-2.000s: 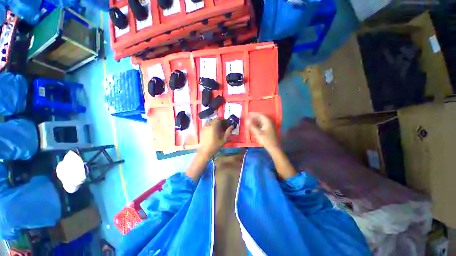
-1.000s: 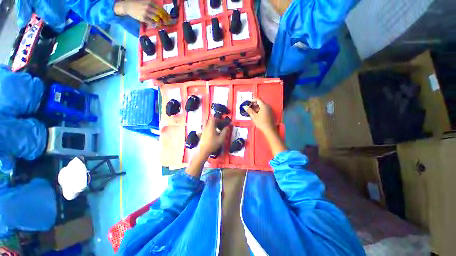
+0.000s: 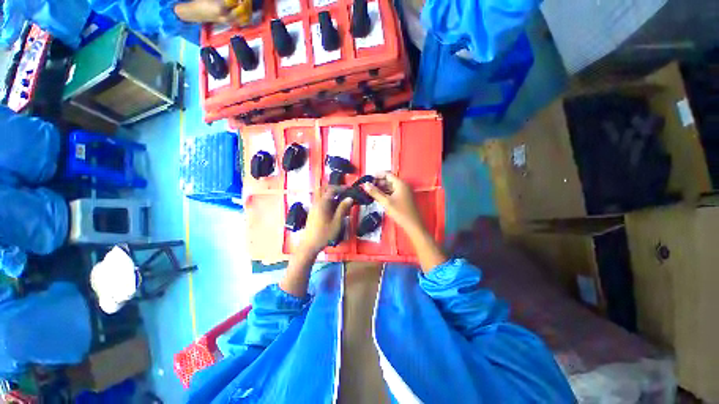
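Note:
A red compartment tray lies in front of me. Curled black wrist devices sit in several of its pockets, some on white paper slips. My left hand and my right hand meet over the middle of the tray, both bare. Between their fingertips they hold a black wrist device. Its exact shape is partly hidden by the fingers. Another black piece lies partly under my left hand. The top pocket with a paper slip right of the middle holds no device.
A second stack of red trays with long black units stands beyond. A co-worker's hand with yellow fingertips is at its far left. Blue stools and blue sleeves surround it. Open cartons and a purplish covered heap are to the right.
My right hand has moved from the top right pocket back to the middle, leaving that pocket's slip bare. Both hands now meet on a black device. The co-worker's hand has shifted up.

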